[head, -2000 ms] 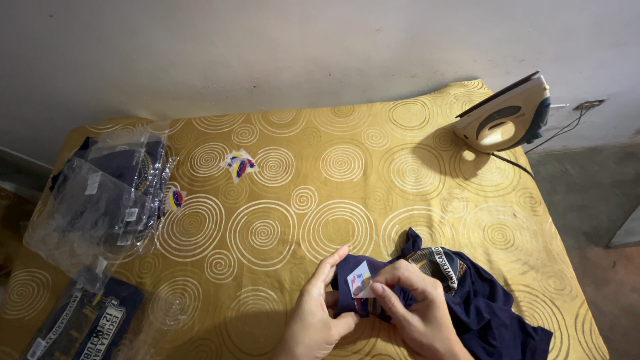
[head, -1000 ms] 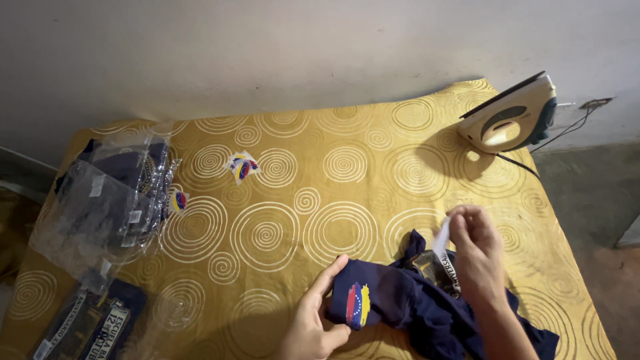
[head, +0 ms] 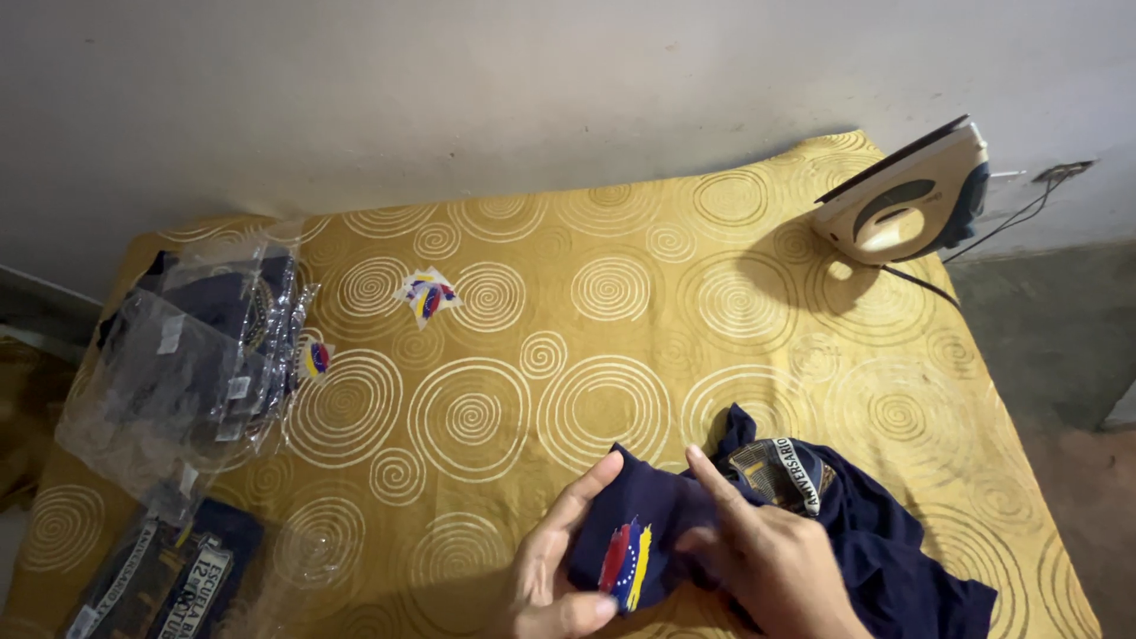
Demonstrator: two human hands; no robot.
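Observation:
A navy blue fabric garment [head: 879, 550] lies bunched at the lower right, with a printed design bearing writing on it. One part of it, likely a sleeve, carries a red, blue and yellow flag print with white stars [head: 627, 564]. My left hand [head: 555, 559] grips this part by its left edge, thumb low near the print and fingers behind. Over the cloth just right of the print is my right hand [head: 768, 550], index finger extended; nothing shows in it, and whether it touches the cloth is unclear.
A clothes iron [head: 914, 200] stands on its heel at the back right, its cord trailing off the cloth-covered table [head: 612, 399]. Small flag transfers [head: 429, 297] lie left of centre, another [head: 317, 357] beside plastic-bagged navy garments [head: 204, 346]. A folded printed garment [head: 217, 541] sits front left.
My right hand has peeled a white backing piece off the flag print and moved it right; now that hand is back near the print, and the piece is out of sight.

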